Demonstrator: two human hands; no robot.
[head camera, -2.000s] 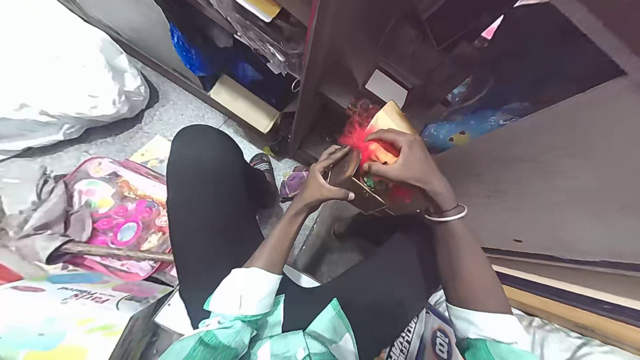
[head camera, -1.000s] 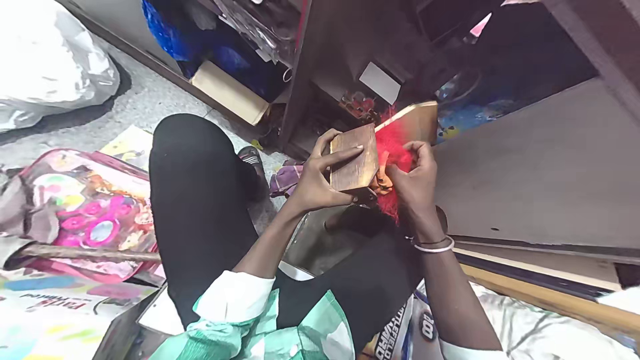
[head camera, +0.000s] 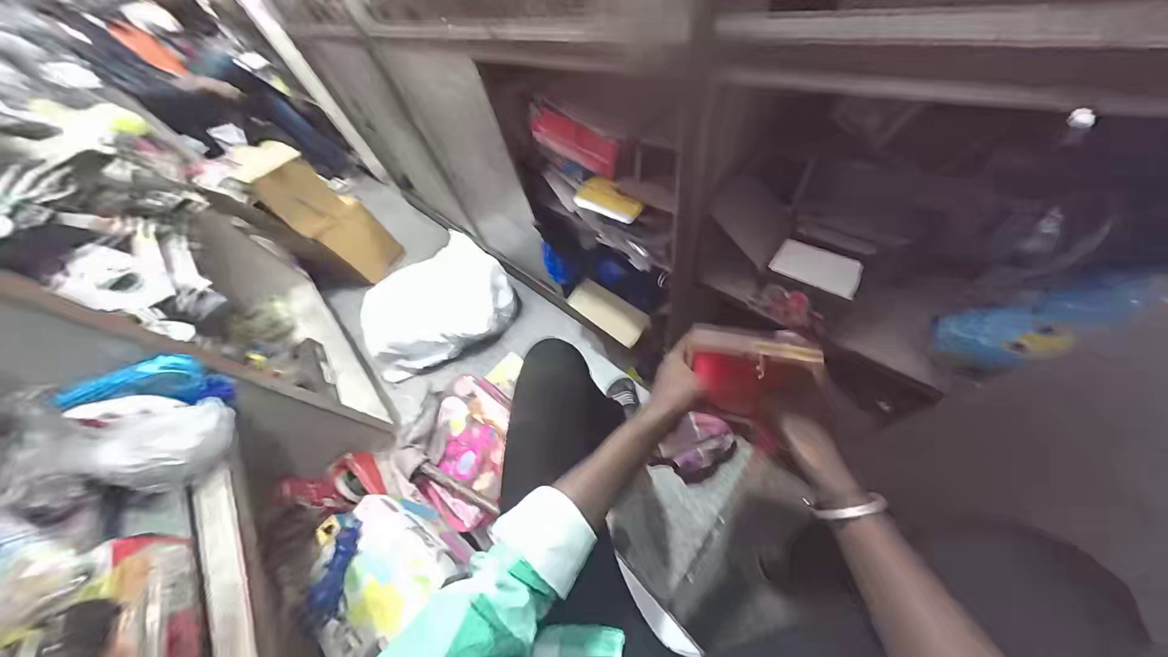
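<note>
A small wooden box (head camera: 756, 347) with a metal clasp on its front is held between my two hands over the floor, before an open cabinet. Red material shows at its front, blurred. My left hand (head camera: 677, 379) grips the box's left side. Under its right part is my right hand (head camera: 796, 420), partly dark and blurred, with a white bangle (head camera: 847, 508) at the wrist. A purple and pink cloth (head camera: 698, 444) lies on the floor just below the box.
The cabinet shelf (head camera: 899, 351) holds a white box (head camera: 815, 268) and a blue plastic bag (head camera: 1049, 319). Left of my knee are a pink printed bag (head camera: 470, 447), a white sack (head camera: 438, 306) and a cardboard box (head camera: 324, 214). An open drawer-like unit (head camera: 301, 392) full of clutter stands further left.
The view has swung widely to the left. One second ago the wooden box was apart with red fluff sticking out between my hands; now its parts are together.
</note>
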